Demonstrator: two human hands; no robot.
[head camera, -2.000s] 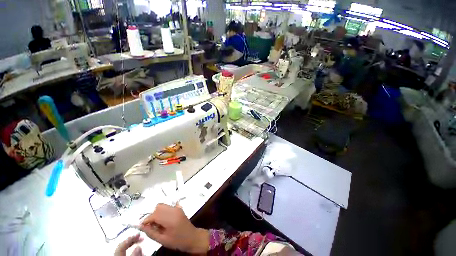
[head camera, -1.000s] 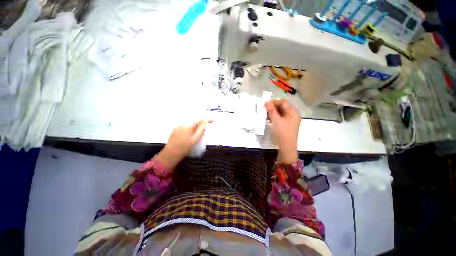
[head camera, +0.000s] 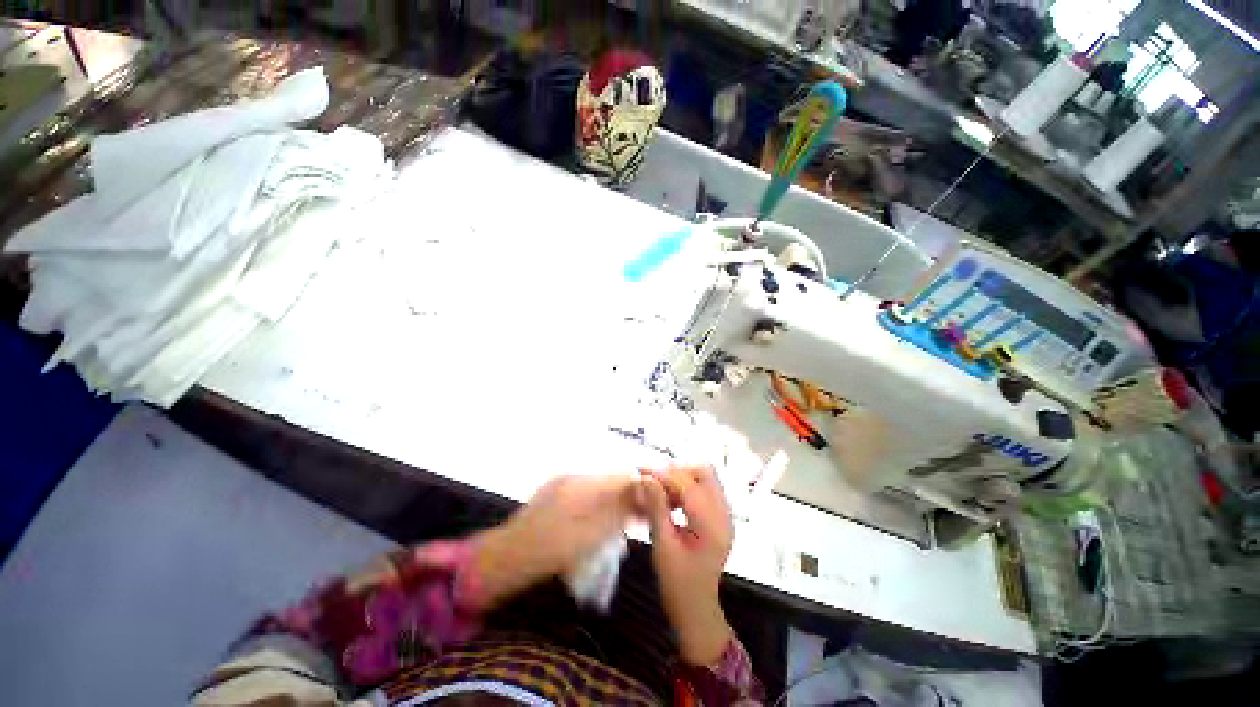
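My left hand (head camera: 574, 525) and my right hand (head camera: 690, 521) meet at the table's front edge, fingertips together. A small white fabric piece (head camera: 597, 569) hangs below my left hand, and a bit of white shows between the fingers of both hands; its exact shape is blurred. Short white strips (head camera: 753, 470) lie on the table just beyond my right hand, washed out by glare. The sewing machine (head camera: 884, 380) stands behind them, with its presser foot area (head camera: 677, 373) at the left end. Red-orange snips (head camera: 797, 420) and orange-handled scissors (head camera: 826, 399) lie under its head.
A large stack of white cut panels (head camera: 207, 235) lies at the table's left end. A blue strip-like object (head camera: 658, 254) lies behind the needle area. A control panel (head camera: 1029, 311) stands behind the head. Lower white boards (head camera: 180, 553) are in front. Thread cones (head camera: 1046, 94) stand behind.
My hands were apart over the table and have come together at its front edge. My right hand has left the strip it was touching. The view has turned left, bringing the whole panel stack in.
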